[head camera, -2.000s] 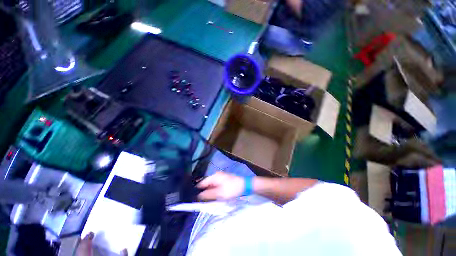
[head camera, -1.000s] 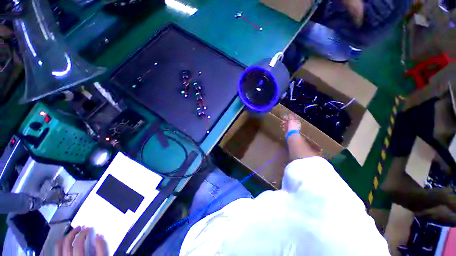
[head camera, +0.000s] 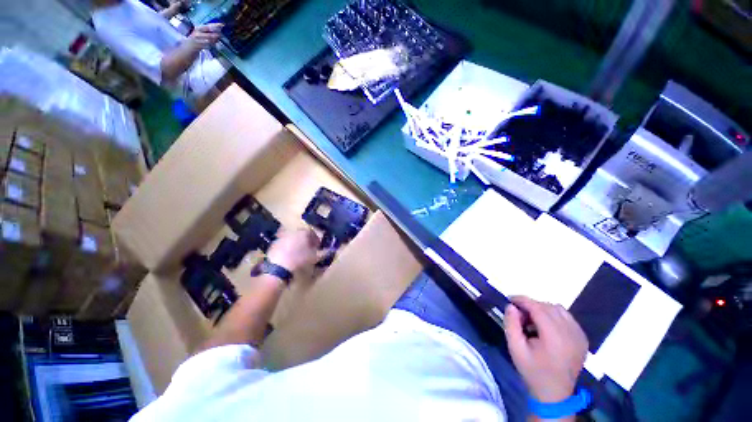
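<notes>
My left hand (head camera: 295, 249), with a dark watch, reaches into the large open brown carton (head camera: 198, 177). Its fingers are at the lower part of a black plastic housing (head camera: 336, 216) by the carton's bench-side wall and seem to grip it; the fingertips are partly hidden. More black housings (head camera: 252, 224) lie in the carton, one (head camera: 209, 284) at its left. My right hand (head camera: 548, 342), with a blue wristband, is at the bench edge beside the white pad (head camera: 486, 239). Its fingers are curled; whether it holds anything small is unclear.
Behind the pad are a bin of white flat cables (head camera: 458, 136), a bin of small black parts (head camera: 561, 132) and the screw feeder (head camera: 631, 194). A clear tray (head camera: 383, 37) is farther back. Another person (head camera: 148, 37) sits at the upper left. Stacked cartons (head camera: 62, 206) stand at left.
The view has swung to the left side. My left hand has gone from the white pad into the large carton. My right hand has left the right-hand carton and is now by the pad.
</notes>
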